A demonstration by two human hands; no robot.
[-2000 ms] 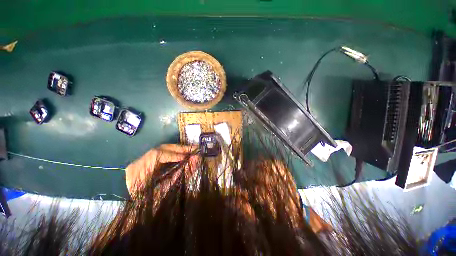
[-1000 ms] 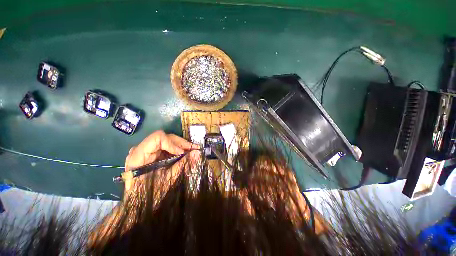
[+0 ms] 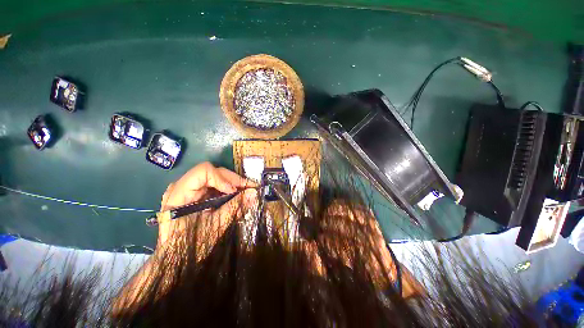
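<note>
A small black electronic unit (image 3: 275,184) sits between two white strips on the tan fixture block (image 3: 278,148). My left hand (image 3: 203,195) is left of the unit, its fingertips close to the unit's left edge. It holds a dark pen-shaped holder (image 3: 198,206); a thin pale wire (image 3: 83,204) runs from the left edge to this hand. My right hand (image 3: 349,240) is right of the block, largely hidden by hanging hair. It holds a dark thin iron (image 3: 291,206), its tip at the unit. Whether the tip touches cannot be told.
Several loose black units (image 3: 127,131) lie at left on the green mat. A round tan bowl of silvery shavings (image 3: 262,97) stands behind the block. A tilted black fan (image 3: 390,150) and a black ridged box (image 3: 502,163) stand at right. Hair covers the lower middle.
Since the first frame, the dark holder has come into sight in my left hand and the iron shows at the unit. The whole view has shifted slightly. In the last second little has changed.
</note>
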